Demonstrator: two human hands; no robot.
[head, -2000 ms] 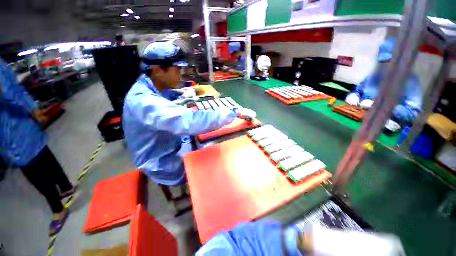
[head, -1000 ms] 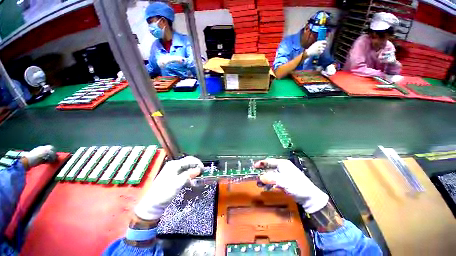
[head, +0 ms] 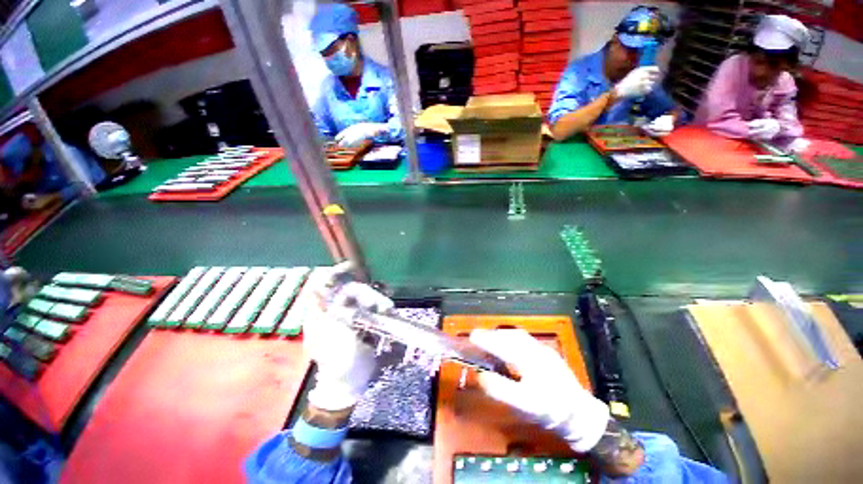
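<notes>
My left hand point(head: 343, 336), in a white glove with a blue band at the cuff, holds one end of a shiny silver metal plate point(head: 416, 336). My right hand point(head: 539, 378), also gloved, is at the plate's other end. The plate is tilted above the screw tray point(head: 393, 395) and the orange fixture point(head: 483, 416). A green circuit board point(head: 519, 470) lies in the fixture's nearest pocket, cut off by the bottom edge. The black electric screwdriver point(head: 603, 350) lies right of the fixture.
White-topped assemblies point(head: 227, 298) are rowed on a red board point(head: 180, 406) at left. A tan cardboard sheet point(head: 795, 406) with a silver strip point(head: 797, 323) lies at right. Green boards point(head: 580, 251) lie on the conveyor point(head: 426, 236). Several workers point(head: 355, 85) sit across it.
My hands have turned the held piece from level to slanting, left end higher, and its smooth silver face now shows. The view has shifted, showing more of the right side.
</notes>
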